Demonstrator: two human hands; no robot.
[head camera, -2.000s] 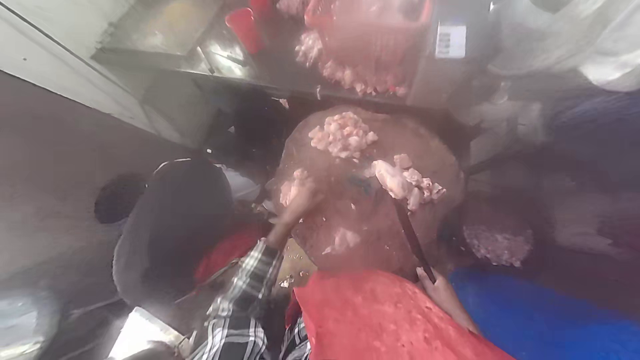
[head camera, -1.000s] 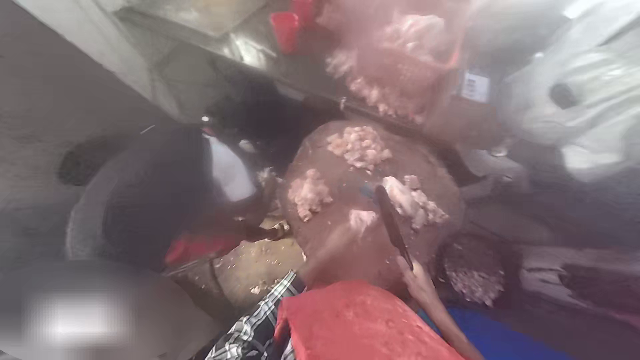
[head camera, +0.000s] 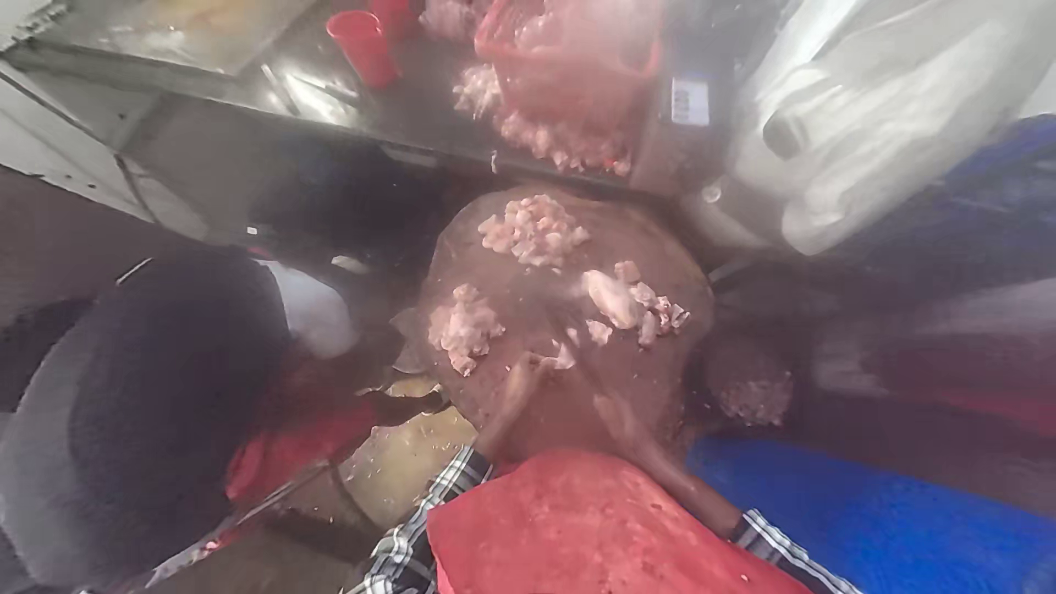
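A round chopping block (head camera: 569, 412) stands in front of me. My left hand (head camera: 528, 371) is at its near part, fingers touching a small piece of raw meat (head camera: 563, 356). To the right, my right hand (head camera: 612, 412) is closed around the handle of a knife, whose blurred blade (head camera: 569, 326) points up and left over the block. Piles of cut raw meat lie at the back (head camera: 535, 231) and at the left (head camera: 464, 330). A larger pale piece (head camera: 610, 299) lies at the right beside smaller chunks (head camera: 656, 312).
Behind the block, a counter holds a red crate (head camera: 569, 74) of meat, loose meat (head camera: 561, 142) and a red cup (head camera: 363, 48). A large dark rounded object (head camera: 173, 412) is at left. A blue surface (head camera: 874, 520) and a container of small pieces (head camera: 755, 396) are at right.
My left hand, at the left pile two seconds ago, is now at the small piece near me. My right hand and the knife have moved left, away from the right-hand meat.
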